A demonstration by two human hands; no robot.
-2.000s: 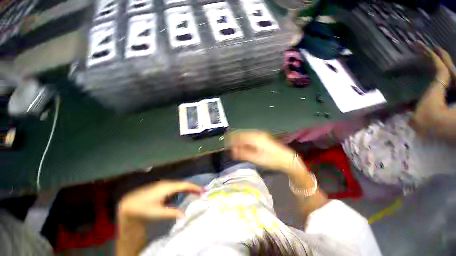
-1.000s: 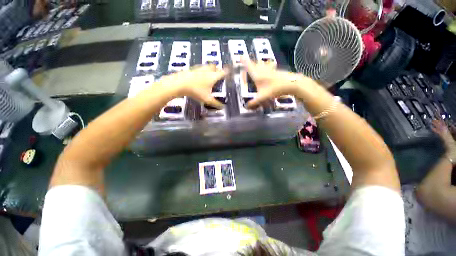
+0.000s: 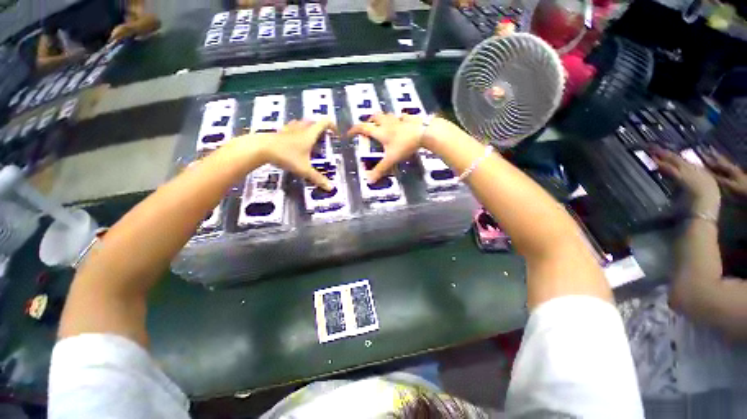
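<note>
A thick stack of clear plastic trays (image 3: 319, 237) stands on the green bench, with two rows of white phone housings (image 3: 262, 196) in its top tray. My left hand (image 3: 305, 151) is over the middle of the stack, thumb and fingers spread around a front-row housing. My right hand (image 3: 395, 141) is beside it over the neighbouring housing, thumb and fingers also apart. Neither hand visibly lifts anything; fingertip contact is hard to tell. Two batteries (image 3: 346, 311) with dark labels and white edges lie side by side in front of the stack.
A beige fan (image 3: 508, 88) stands behind right; a white fan base (image 3: 67, 237) is at left. A pink-and-black phone (image 3: 490, 232) lies right of the stack. Another person's hands (image 3: 696, 180) are over trays at far right. A grey-beige surface (image 3: 123, 131) and another tray (image 3: 266, 41) lie beyond.
Both hands rose from near my lap to the stack, then stayed over its middle housings. The view tilted up, then shifted slightly. The other person's hands moved further over their trays.
</note>
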